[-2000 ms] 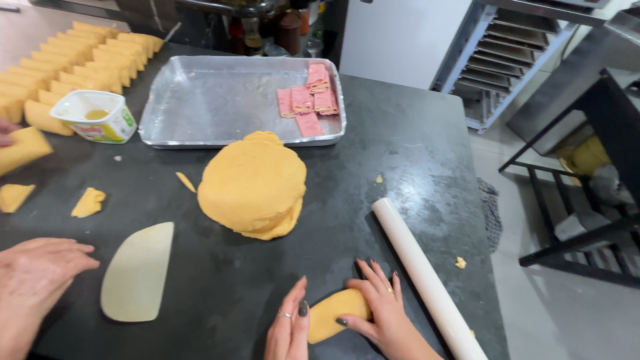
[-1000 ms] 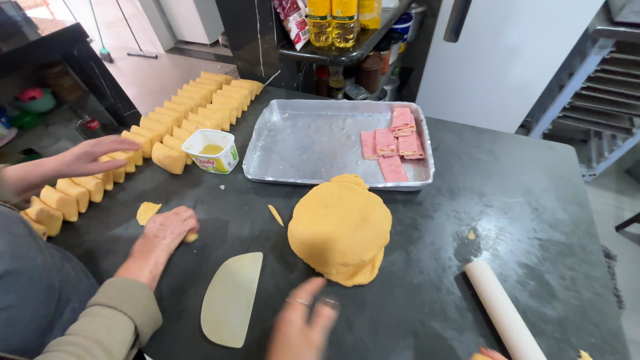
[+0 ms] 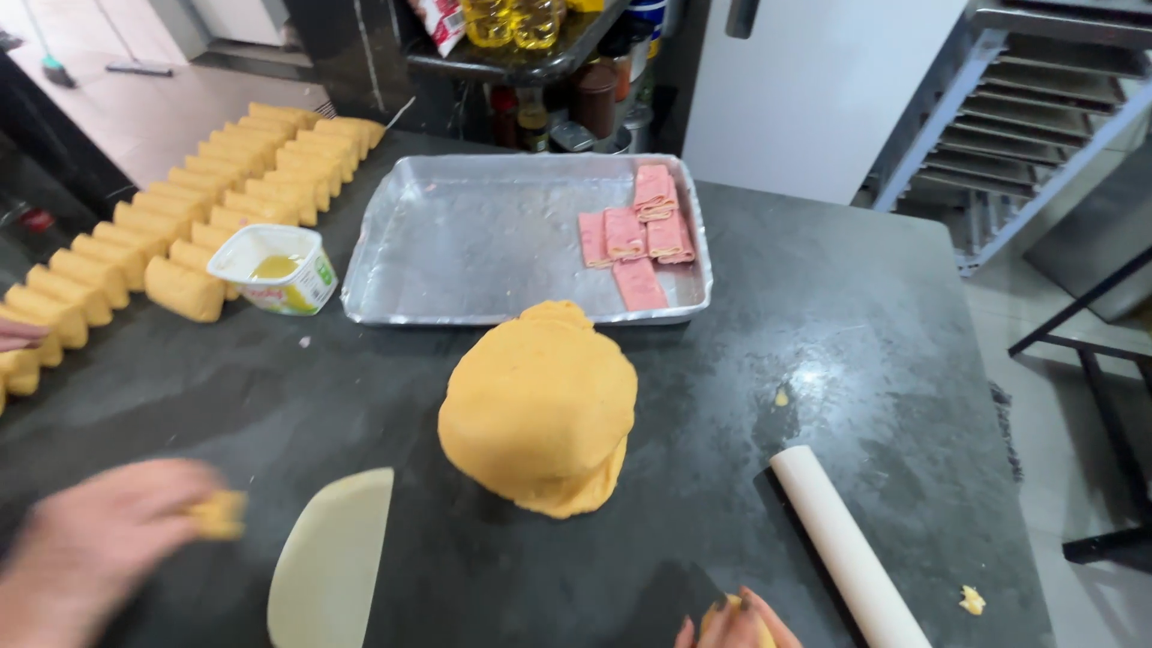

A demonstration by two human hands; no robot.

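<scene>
At the bottom edge, my left hand (image 3: 724,625) and my right hand (image 3: 772,619) close around a small piece of yellow dough (image 3: 740,601); only fingers show, the palms being cut off by the frame. Up and left of them lies a stack of flattened yellow dough (image 3: 538,409). A white rolling pin (image 3: 846,549) rests to their right. The pale half-round dough scraper (image 3: 333,562) is at lower left. Behind the stack, a metal tray (image 3: 468,243) holds folded pink slices with a pale filling (image 3: 627,232) at its right end.
A co-worker's blurred hand (image 3: 117,531) holds a dough scrap (image 3: 219,515) at left; part of another hand (image 3: 20,335) touches the rows of filled dough rolls (image 3: 162,211). A plastic tub (image 3: 274,270) stands beside them. Small dough crumbs (image 3: 972,600) lie near the counter's right edge.
One second ago my left hand was apart near the dough stack; now both hands are together on the dough piece. The co-worker's hand has lifted a dough scrap. The view has shifted.
</scene>
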